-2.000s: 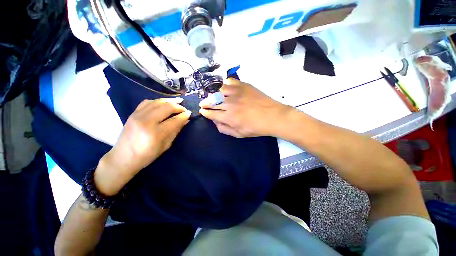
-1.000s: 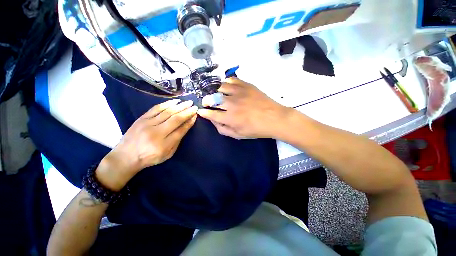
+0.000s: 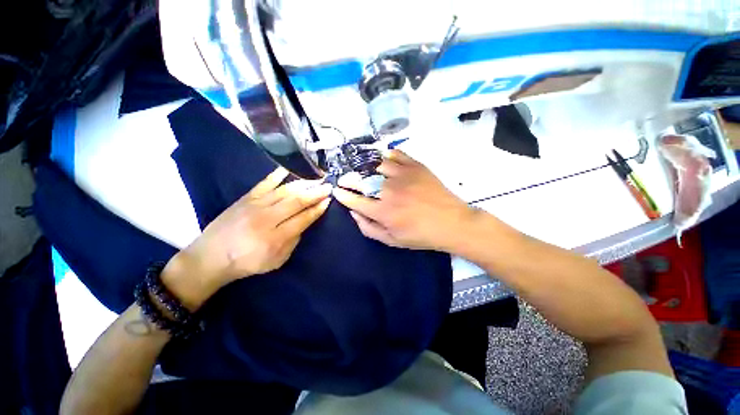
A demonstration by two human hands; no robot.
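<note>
A large navy garment panel (image 3: 324,316) lies across the table's front and hangs over its edge onto the wearer's lap. My left hand (image 3: 253,231) lies on the panel with its fingertips pinching the cloth edge just in front of the presser foot area. My right hand (image 3: 414,203) holds the same edge from the right, its fingertips nearly touching those of my left hand. A pale wrap shows on one right finger. The needle area (image 3: 349,158) is right beyond the fingertips; the needle itself cannot be made out.
The white sewing machine head (image 3: 324,49) spans the back. A dark scrap (image 3: 515,132) lies under its arm. Thread snips (image 3: 634,185) and a pinkish cloth scrap (image 3: 688,178) lie right. A dark cloth strip (image 3: 97,235) lies left; a black plastic bag (image 3: 77,65) is upper left.
The view has tilted and shifted, so the machine head sits lower and further right. My left fingertips have moved closer to my right ones, covering the cloth edge that showed between them.
</note>
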